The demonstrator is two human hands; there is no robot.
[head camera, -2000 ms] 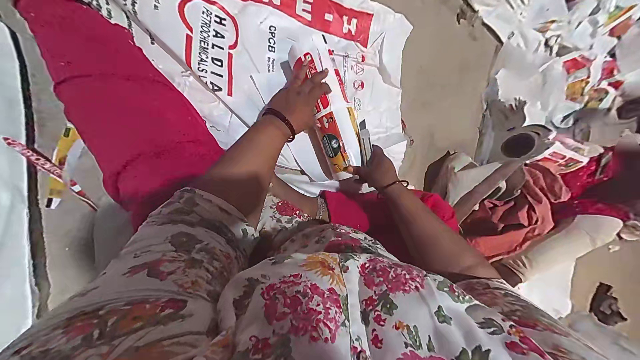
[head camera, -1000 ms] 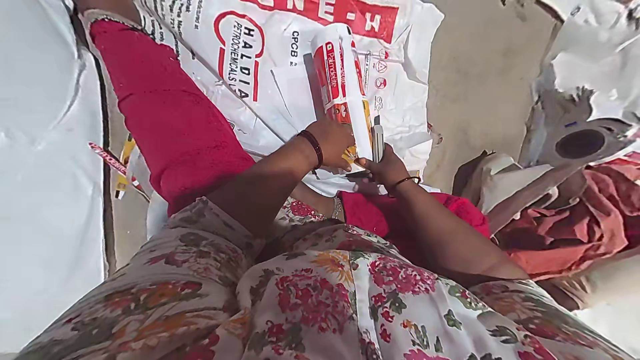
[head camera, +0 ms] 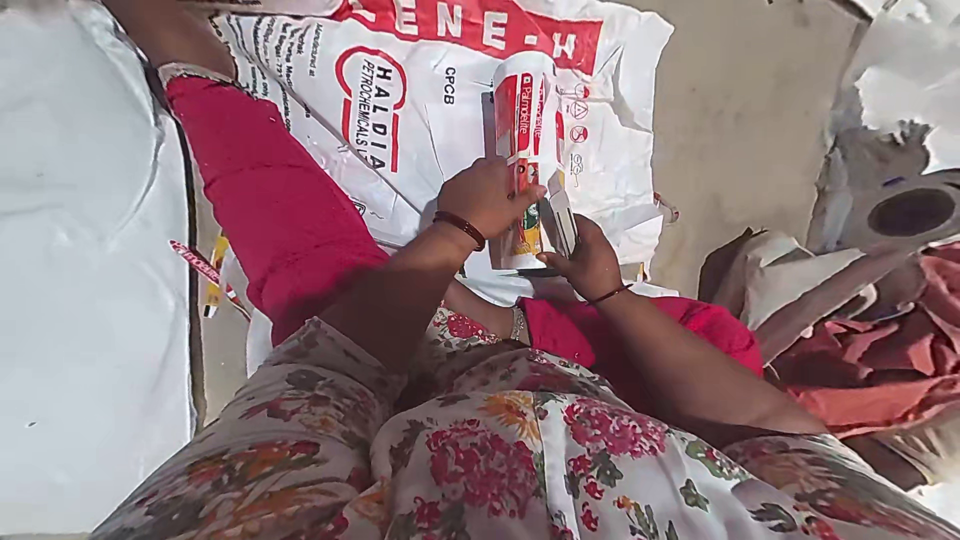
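A red and white printed plastic packaging piece [head camera: 517,112], yellow and green toward its lower end, lies lengthwise over a white printed woven sack [head camera: 450,142]. My left hand [head camera: 487,201] presses on its middle from the left, fingers partly curled and thumb across the print. At its lower right my right hand [head camera: 589,261] grips a flat grey-white tool [head camera: 562,221], perhaps a cutter, with the thumb near the packaging's end. A dark thin edge shows below the packaging; whether it belongs to that tool, I cannot tell.
My outstretched leg in pink cloth [head camera: 262,195] borders the sack on the left. Beyond it lie a white sheet [head camera: 90,300] and narrow printed strips [head camera: 206,270]. At right are crumpled reddish cloth [head camera: 870,360] and a grey object with a round dark opening [head camera: 911,212].
My left hand was higher on the packaging two seconds ago, went down to its lower end, and now rests around its middle. The right hand stays by the lower end with the tool.
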